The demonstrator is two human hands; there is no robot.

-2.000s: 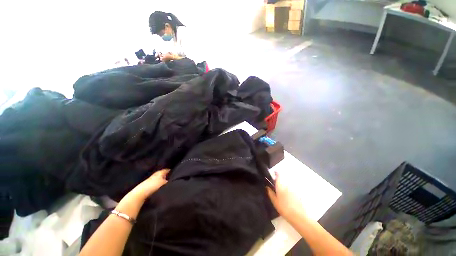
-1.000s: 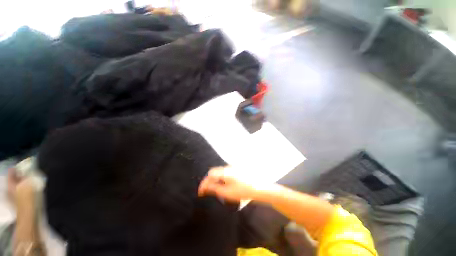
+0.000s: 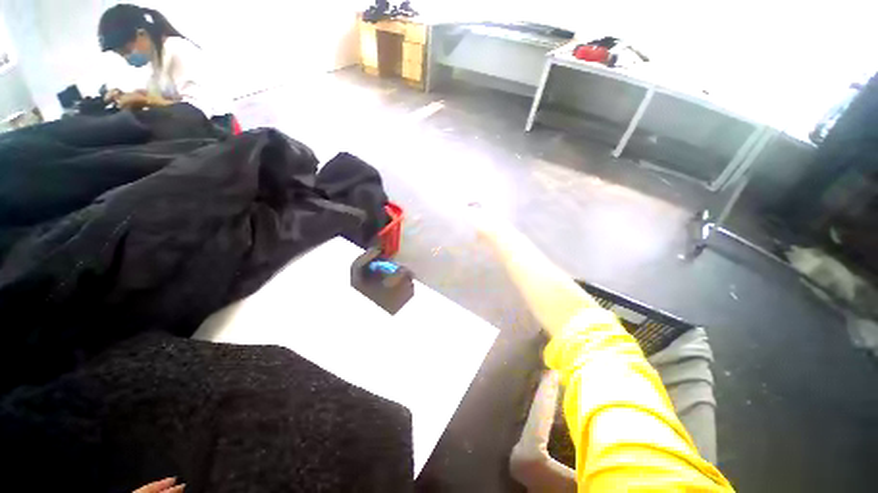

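A black garment with its nubbly fleecy side up point(image 3: 289, 414) lies at the table's near left edge and fills the lower left. My left hand point(image 3: 161, 485) shows only as fingertips at the bottom edge, against this cloth; whether they grip it is hidden. My right arm, in a yellow sleeve, reaches forward and away from the garment, past the table's right corner. My right hand point(image 3: 486, 226) is small and washed out by glare above the floor; its fingers and anything in them cannot be made out.
A heap of black garments point(image 3: 183, 212) covers the white table's point(image 3: 424, 356) left part. A black block holder with blue insert point(image 3: 383, 279) sits near its right edge. A red basket point(image 3: 391, 229) is beyond. A black crate point(image 3: 640, 323) with grey cloth stands right. A masked person sits far left.
The view has swung right. The garment has been turned from its smooth side to its fleecy side. My right hand has left the cloth and stretched far out; my left hand is mostly out of view.
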